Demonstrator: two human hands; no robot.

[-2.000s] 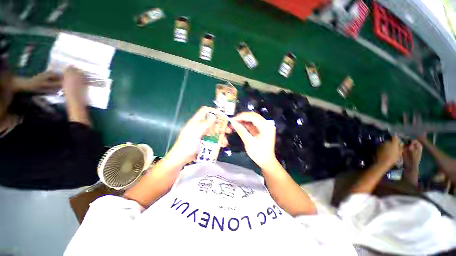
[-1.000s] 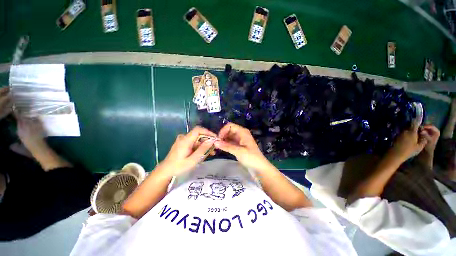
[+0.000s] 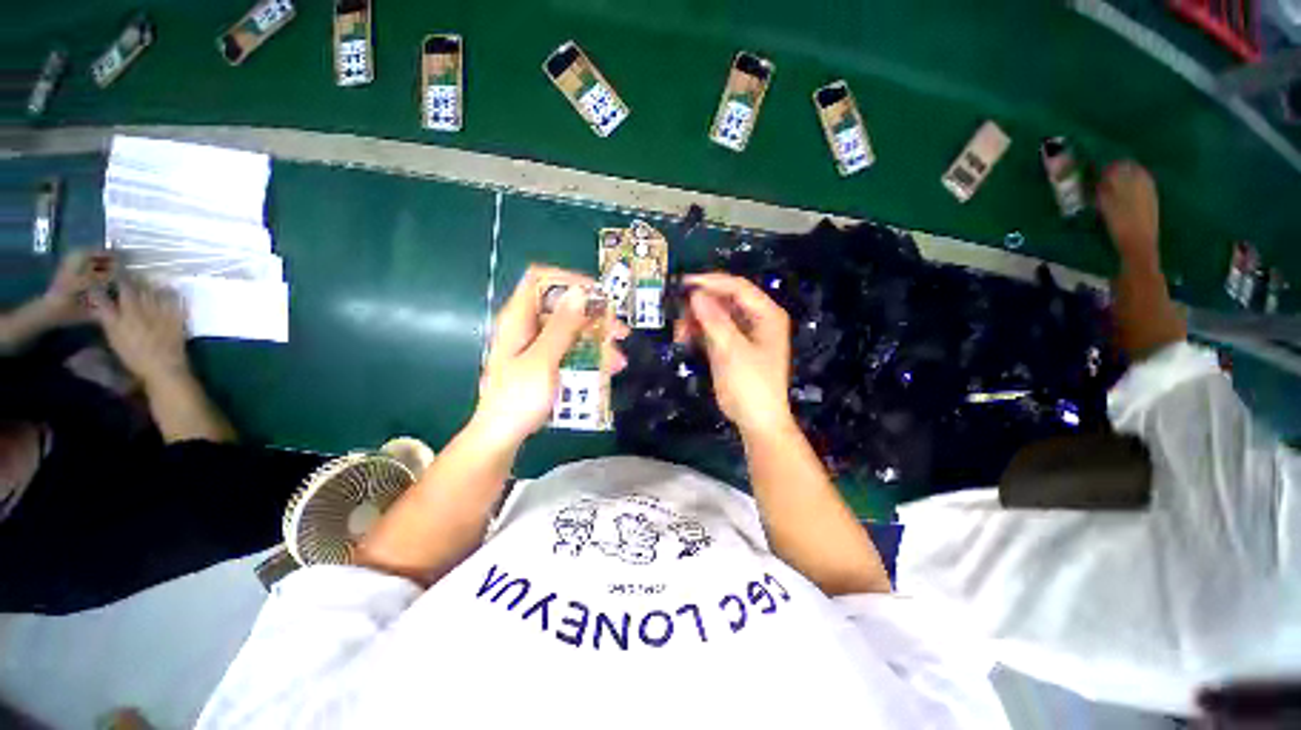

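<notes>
My left hand (image 3: 531, 357) holds a phone circuit board (image 3: 579, 402) upright above the bench, with its white keypad part at the bottom and green above. My fingers cover its upper end. My right hand (image 3: 742, 345) is a little to the right, apart from the board, fingers bent. Its fingertips are blurred against the dark heap of black parts (image 3: 913, 357), and I cannot tell whether they hold a small dark piece. Waiting boards (image 3: 649, 292) lie overlapping at the heap's left end, just beyond and between my hands.
Spaced boards lie on the green belt (image 3: 656, 107) beyond the pale rail (image 3: 385, 160). A fan (image 3: 343, 506) stands by my left forearm. A person at left works beside white sheets (image 3: 193, 228). At right, another person's hand (image 3: 1127, 214) reaches over the belt.
My hands were together at the board and are now apart, the right moved right. The board's keypad part now shows. The right person's hand has moved from the heap's end to the belt.
</notes>
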